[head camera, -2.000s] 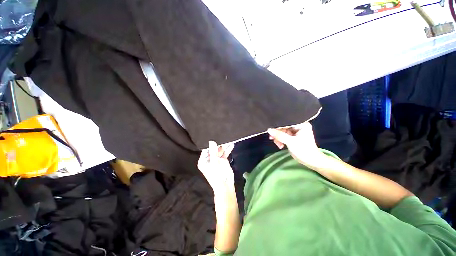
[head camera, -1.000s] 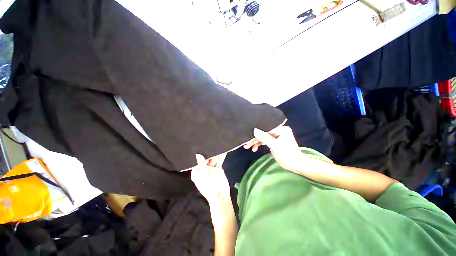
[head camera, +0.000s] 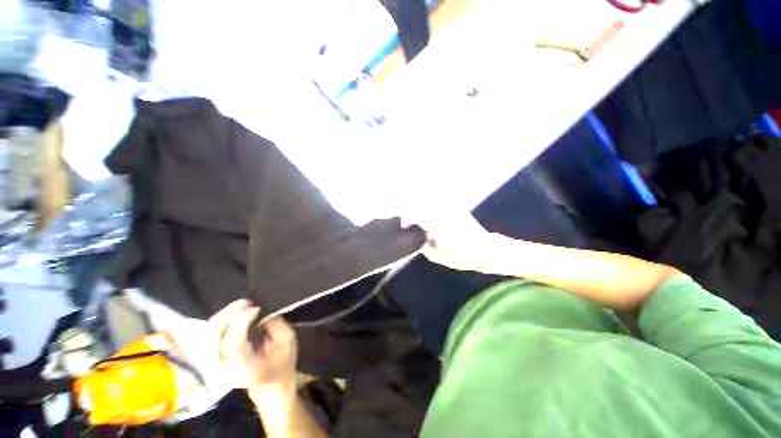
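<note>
A dark brown garment (head camera: 300, 222) lies over the white table's front edge, with its open hem end towards me. A thin pale line (head camera: 342, 287) runs along the hem, and a second pale edge curves below it, so the opening is slightly parted. My left hand (head camera: 257, 346) pinches the hem's left end; it is blurred. My right hand (head camera: 450, 242) holds the hem's right end near the table edge; it is overexposed and its fingers are partly unclear.
The white sewing table (head camera: 514, 111) holds a tan-handled tool (head camera: 565, 49) and dark red handles (head camera: 631, 4) at the far end. An orange-yellow item (head camera: 128, 389) and crinkled clear plastic (head camera: 90, 227) are at left. Blue crate edges (head camera: 621, 158) show at right under the table.
My hands have moved apart, the left one down and left, and the hem is stretched between its two ends. The view has shifted, showing more of the machine area and the plastic at left.
</note>
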